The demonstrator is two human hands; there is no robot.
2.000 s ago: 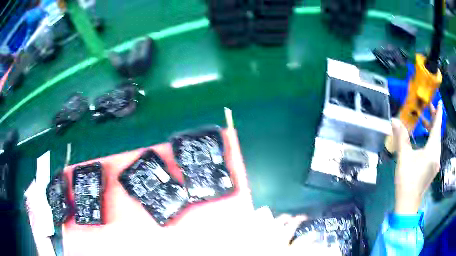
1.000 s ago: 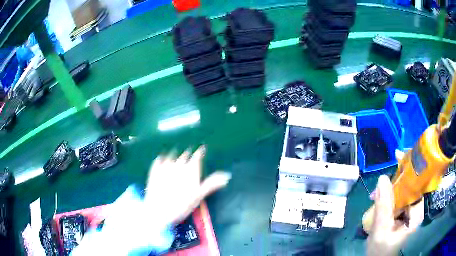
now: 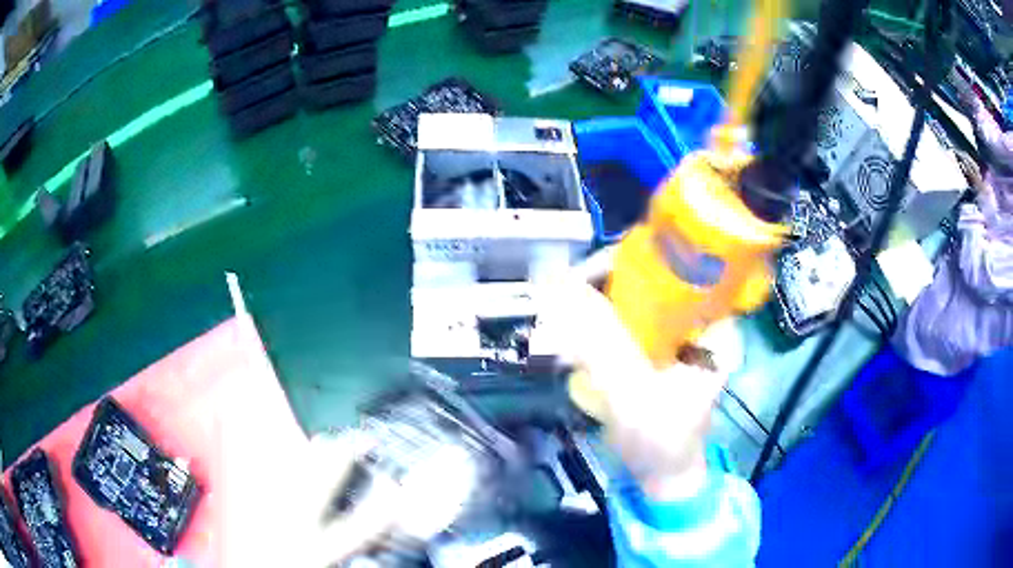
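Observation:
My right hand (image 3: 655, 416) is wrapped around the thick orange-yellow electric screwdriver (image 3: 694, 272), just right of the white screw feeder (image 3: 500, 233). The screwdriver's black cable runs up from its top; its tip cannot be made out. My left hand (image 3: 417, 499), overexposed and blurred, is low in the middle, on a blurred black housing with a circuit board (image 3: 428, 427) in front of the feeder. The fingers are hard to make out, but they appear to grip the housing. The fixture beneath cannot be clearly seen.
A pink mat (image 3: 239, 444) at left holds several board units (image 3: 136, 477). Black housing stacks (image 3: 250, 67) stand behind. Blue bins (image 3: 617, 178) sit beside the feeder. White-grey fan-grille boxes (image 3: 889, 144) and a person's sleeve (image 3: 950, 305) are at right. A cable crosses diagonally.
The view has swung right. My left hand has moved from over the pink mat to the blurred housing in front of the feeder. My right hand still holds the screwdriver.

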